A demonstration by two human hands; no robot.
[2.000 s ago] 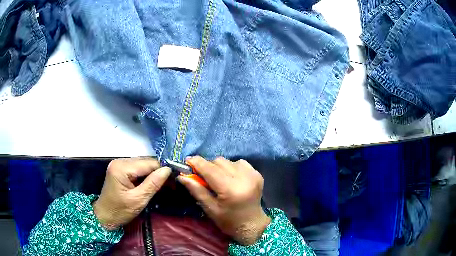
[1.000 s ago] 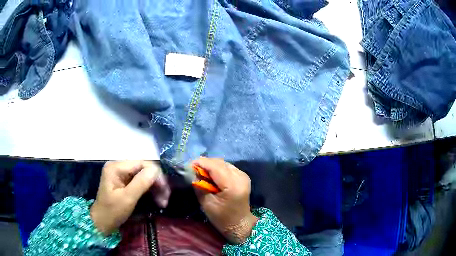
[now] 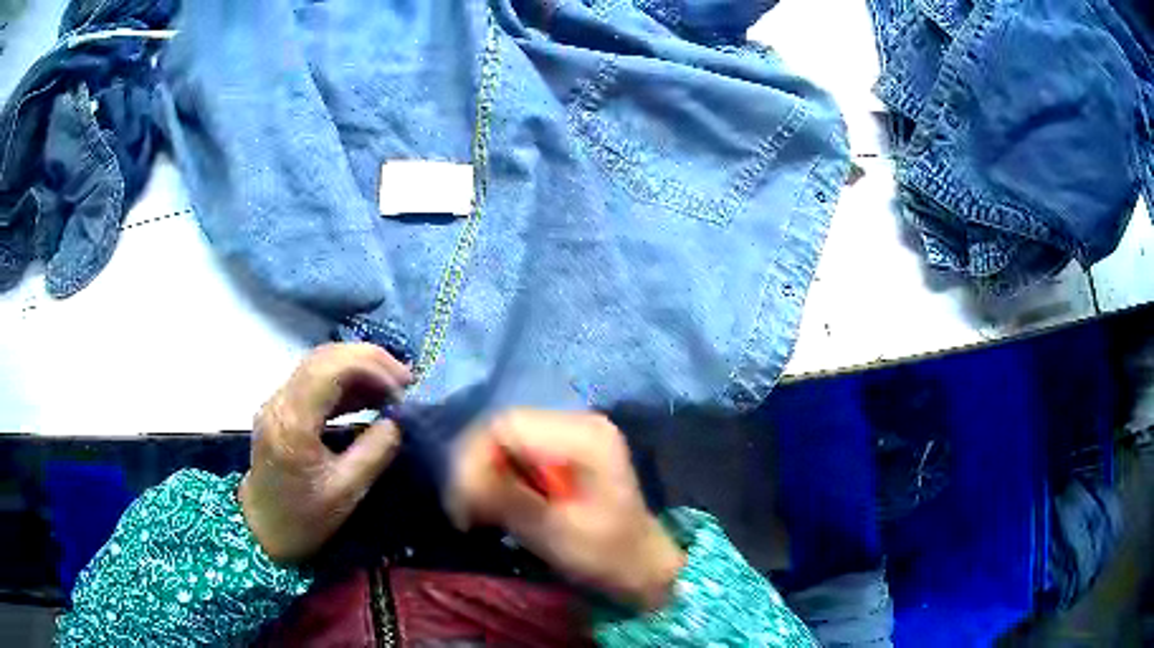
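Observation:
A light blue denim shirt [image 3: 570, 253] lies inside out over the white table, its hem hanging at the front edge. A white label [image 3: 427, 189] lies beside the yellowish seam [image 3: 453, 279]. My left hand [image 3: 323, 449] has its thumb and fingers at the hem near the seam's lower end. My right hand [image 3: 557, 494] is blurred and closed around the orange snips [image 3: 542, 471], close to the lower fabric. The snips' blades cannot be made out.
Folded denim pieces [image 3: 1012, 139] are stacked on the table [image 3: 127, 342] at the right. A dark denim bundle [image 3: 89, 152] with a whitish strip lies at the left. Blue crates [image 3: 962, 506] with denim stand below the table edge at the right.
My left hand has moved up to the hem. My right hand with the snips has shifted a little right and down. The shirt and label have shifted left in view.

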